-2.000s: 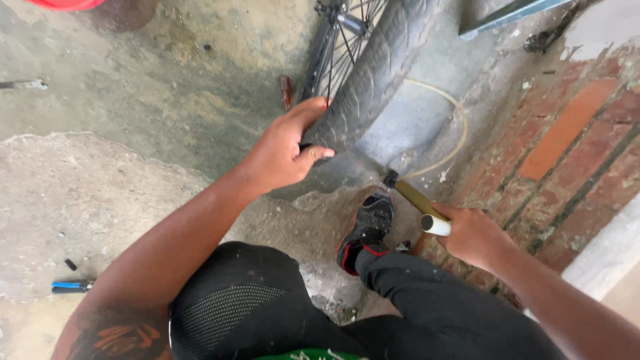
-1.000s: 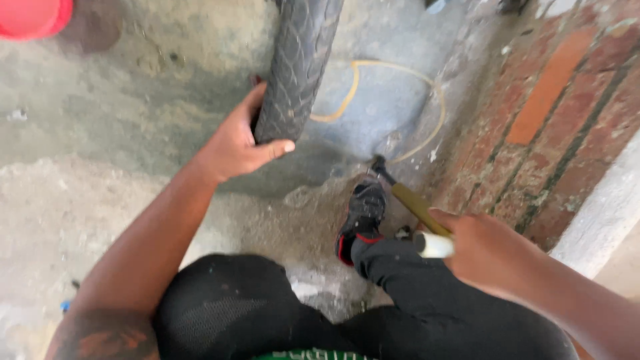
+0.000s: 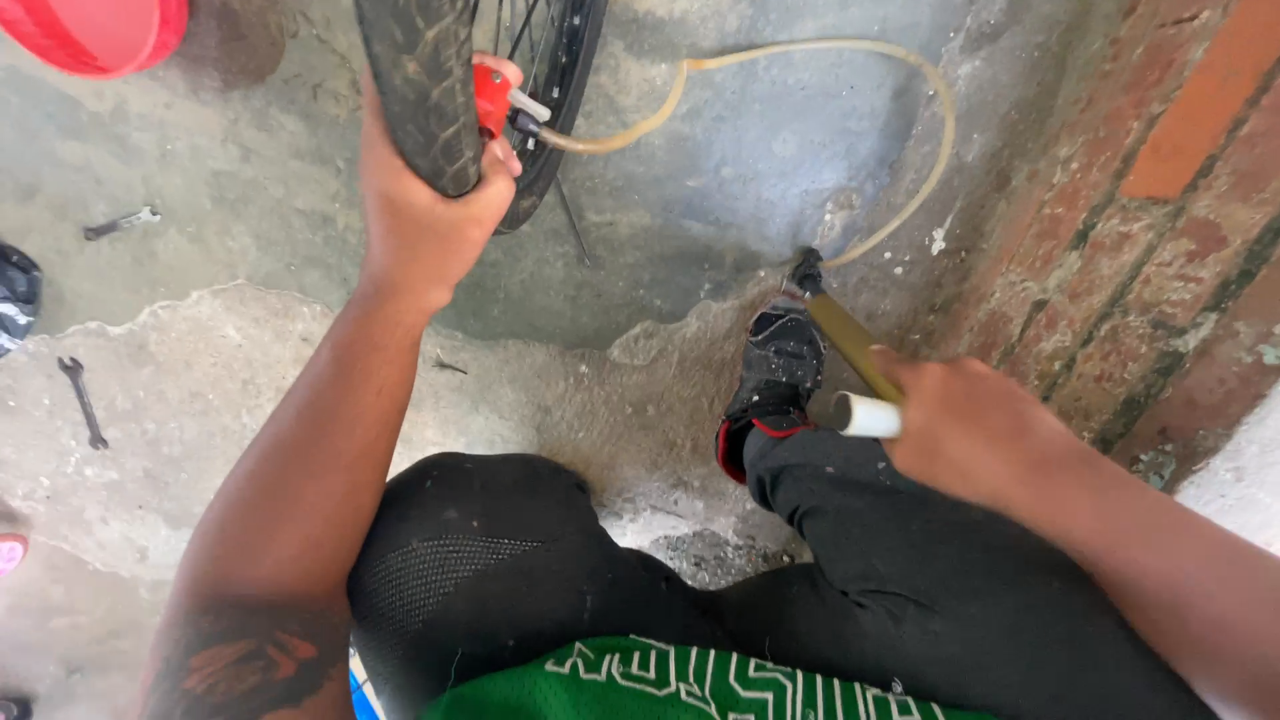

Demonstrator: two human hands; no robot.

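Observation:
My left hand (image 3: 430, 210) grips the lower end of a bicycle tyre (image 3: 425, 90), its fingers reaching round to a red pump head (image 3: 491, 100) beside the tread. A yellowed hose (image 3: 945, 130) curves from that head across the floor to the base of a floor pump (image 3: 850, 340). My right hand (image 3: 970, 430) is closed on the pump's white handle (image 3: 870, 415), close above the olive barrel. The pump leans at a slant, its foot next to my black shoe (image 3: 785, 360). Spokes and a black rim (image 3: 575, 90) show behind the tyre.
Two spanners, one (image 3: 122, 222) above the other (image 3: 82, 402), lie on the concrete floor at left. A red basin (image 3: 100, 30) stands at the upper left. A brick wall (image 3: 1120, 290) runs along the right. A thin dark rod (image 3: 573, 222) lies below the wheel.
The tyre has shifted and turned in my left hand, and the red pump head now shows beside it. My right hand stays on the pump handle.

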